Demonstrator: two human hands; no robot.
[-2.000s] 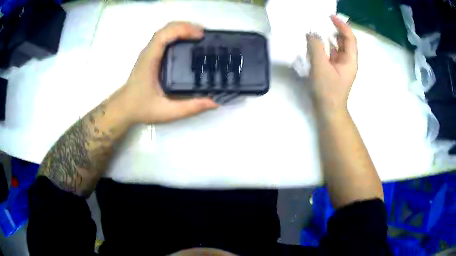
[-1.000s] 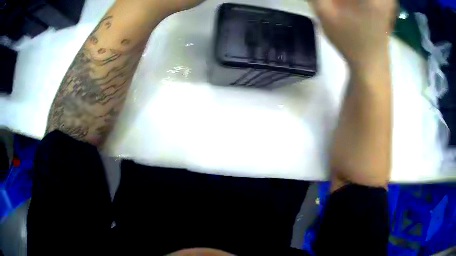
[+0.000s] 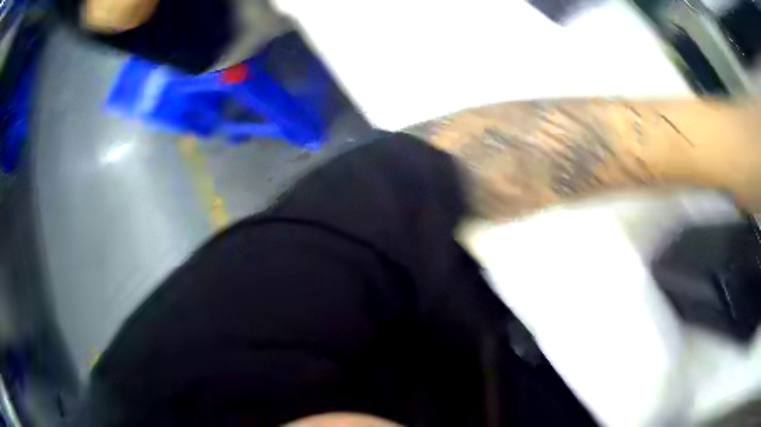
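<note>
A black unit housing (image 3: 709, 275) lies on the white-covered bench (image 3: 576, 292) at the right edge, blurred and partly cut off. My tattooed left forearm crosses the bench above it and runs out at the right edge, so my left hand is outside the picture. My right hand and right arm do not show. I cannot tell whether either hand touches the unit.
A blue stool or frame (image 3: 209, 100) with a red spot stands on the grey floor (image 3: 100, 225) at the left. Part of another person, a dark sleeve or garment (image 3: 183, 33) with bare skin, shows at the top left. Dark blurred equipment is at the upper right.
The view has swung left and tilted, bringing in the floor and blue stool. The unit has shifted from upper middle to the right edge. Both hands have left the picture.
</note>
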